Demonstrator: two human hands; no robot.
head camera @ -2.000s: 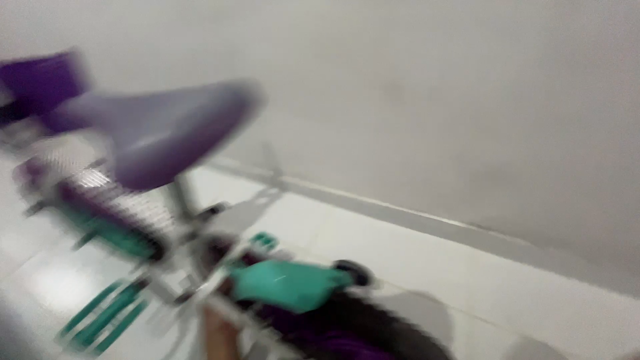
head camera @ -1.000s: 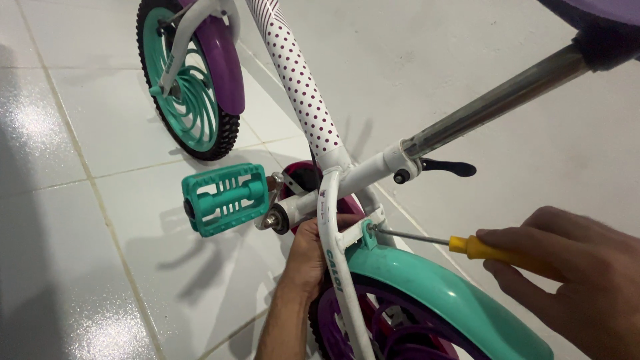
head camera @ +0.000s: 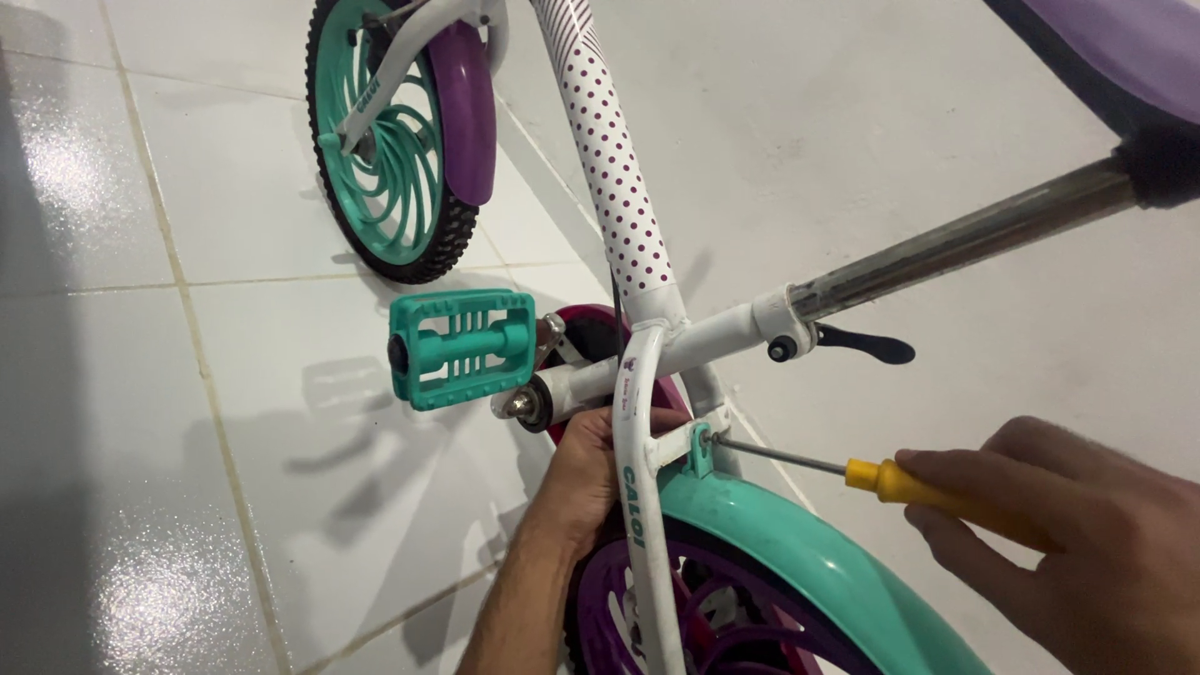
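Note:
My right hand (head camera: 1059, 525) grips the yellow handle of a screwdriver (head camera: 877, 480). Its shaft points left, with the tip at a screw (head camera: 717, 439) on the teal mounting tab (head camera: 699, 450) of the rear mudguard (head camera: 806, 534). The tab lies against a white cross-piece of the bicycle frame (head camera: 640, 422). My left hand (head camera: 586, 469) reaches behind the white frame tube, close to the cross-piece; its fingertips are hidden, so what they touch cannot be seen. Below the mudguard is the purple rear wheel (head camera: 609, 600).
A teal pedal (head camera: 464, 349) sticks out left of the crank. The front wheel (head camera: 389, 187) with its purple mudguard (head camera: 466, 112) is at the upper left. A metal seat post (head camera: 966, 239) with a black quick-release lever (head camera: 867, 344) runs up to the purple saddle (head camera: 1125, 56). White tiles and a wall surround the bicycle.
The view has moved from a blurred look at the bicycle to a close one. Since one second ago both hands have kept nearly the same places, the screwdriver still at the mudguard tab.

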